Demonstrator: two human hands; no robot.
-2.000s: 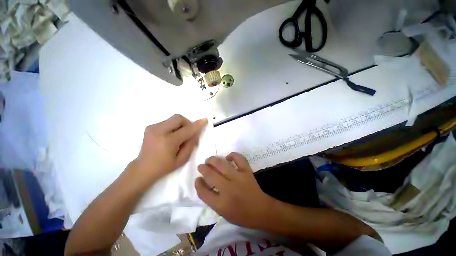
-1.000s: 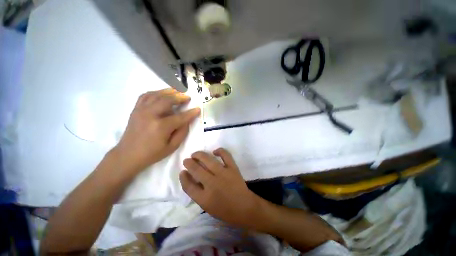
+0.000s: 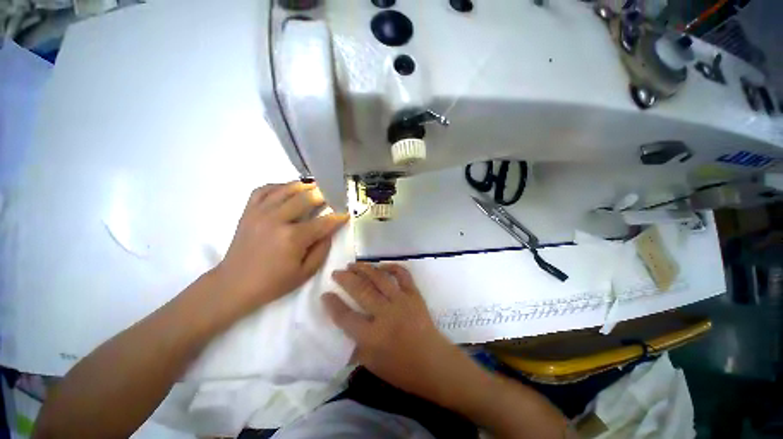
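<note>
A white fabric piece (image 3: pixel 296 334) lies on the table and hangs over its front edge. My left hand (image 3: pixel 279 236) lies flat on it, fingertips close beside the needle area (image 3: pixel 354 201) of the white sewing machine (image 3: pixel 481 94). My right hand (image 3: pixel 382 313) rests on the fabric's right edge, nearer my body, fingers bent and slightly spread. Neither hand visibly pinches the cloth. The machine head hides part of the needle area, and the fabric's far end is washed out in the lamp glow.
Black-handled scissors (image 3: pixel 510 183) lie under the machine arm, with a slim silver tool (image 3: pixel 515 230) nearer me. A tan block (image 3: pixel 657 257) and scraps are at the table's right end. A printed scale (image 3: pixel 532 306) runs along the front. Below are a yellow bar (image 3: pixel 601 358) and heaped white cloth (image 3: pixel 648 396).
The view has shifted, so more of the machine's top shows. My left hand has moved up to the needle area since the oldest frame. My right hand stays on the fabric's near part.
</note>
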